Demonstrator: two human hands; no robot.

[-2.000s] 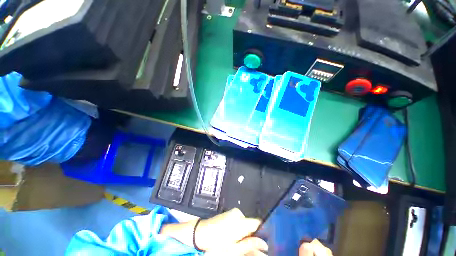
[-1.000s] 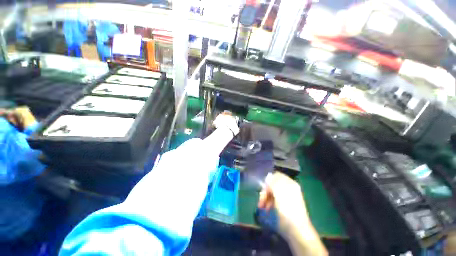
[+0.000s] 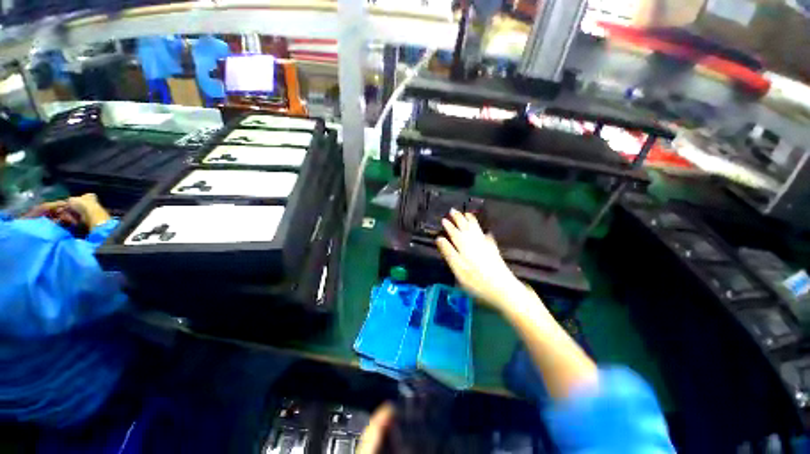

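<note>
My right hand (image 3: 475, 257) reaches in from the right to the press (image 3: 497, 275). Its fingers are spread over the dark seat (image 3: 440, 206) on the press base; whether a phone lies under them is unclear. My left hand (image 3: 377, 430) is at the bottom edge, partly cut off and blurred, closed on a dark slab (image 3: 422, 412) that looks like a phone. Blue film sheets (image 3: 391, 324) lie stacked on the green bench in front of the press. In the black foam tray (image 3: 315, 417) below the bench edge, open phone bodies (image 3: 291, 430) show dimly.
Stacked black foam trays with white back covers (image 3: 222, 223) stand left. More foam trays (image 3: 724, 279) line the right. Darker blue film (image 3: 526, 371) lies partly behind my right forearm. A thin hose (image 3: 362, 182) hangs left of the press. A person in a blue smock (image 3: 53, 310) works at far left.
The view has tilted up since the first frame. Since the second, my left hand has come back from the press to the bottom edge with a dark slab, and my right hand has moved forward into the press.
</note>
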